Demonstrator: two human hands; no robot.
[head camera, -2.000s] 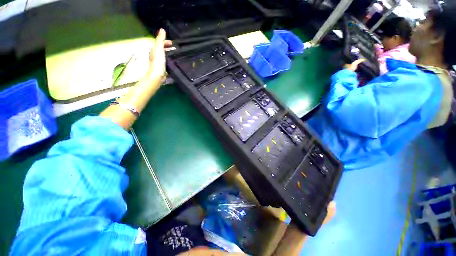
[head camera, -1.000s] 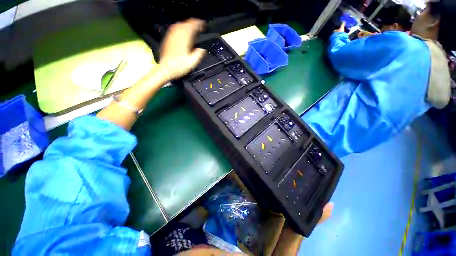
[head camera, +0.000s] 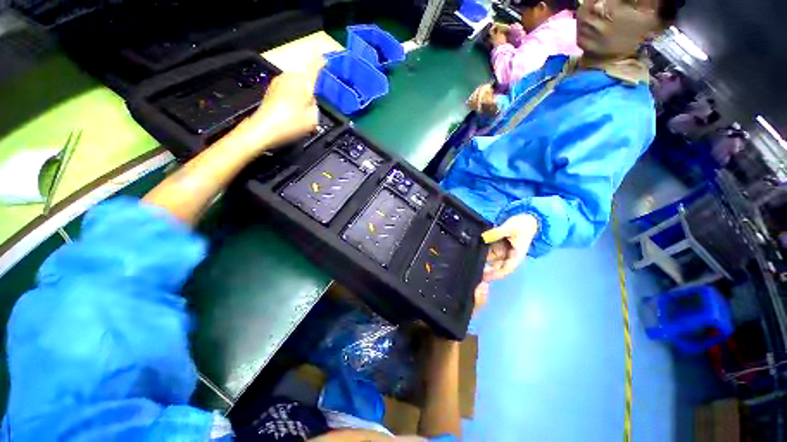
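A black foam tray (head camera: 345, 280) slants across the middle, its right end past the bench edge. Open phone bodies (head camera: 317, 187) lie in its pockets, with orange and white marks and round lenses at the upper end. My right hand (head camera: 480, 295) grips the tray's right end from beneath, mostly hidden. My left hand (head camera: 289, 105) is blurred over the tray's upper left part and hides a phone body; its fingers are unclear. Another black tray section (head camera: 155, 110) with a phone body shows left of that hand; whether it is the same tray is unclear.
A neighbour's hand (head camera: 513, 246) is at the tray's right corner; that person (head camera: 552, 147) faces this way. Blue bins (head camera: 352, 82) stand behind the tray. A yellow-green board (head camera: 65, 112) lies at left. Clear plastic waste (head camera: 367, 341) is below the bench edge. A blue stool (head camera: 686, 315) stands right.
The view has turned right. The neighbour has turned this way and a hand is now at the tray's right corner. My left hand has moved from the tray's far end towards its middle.
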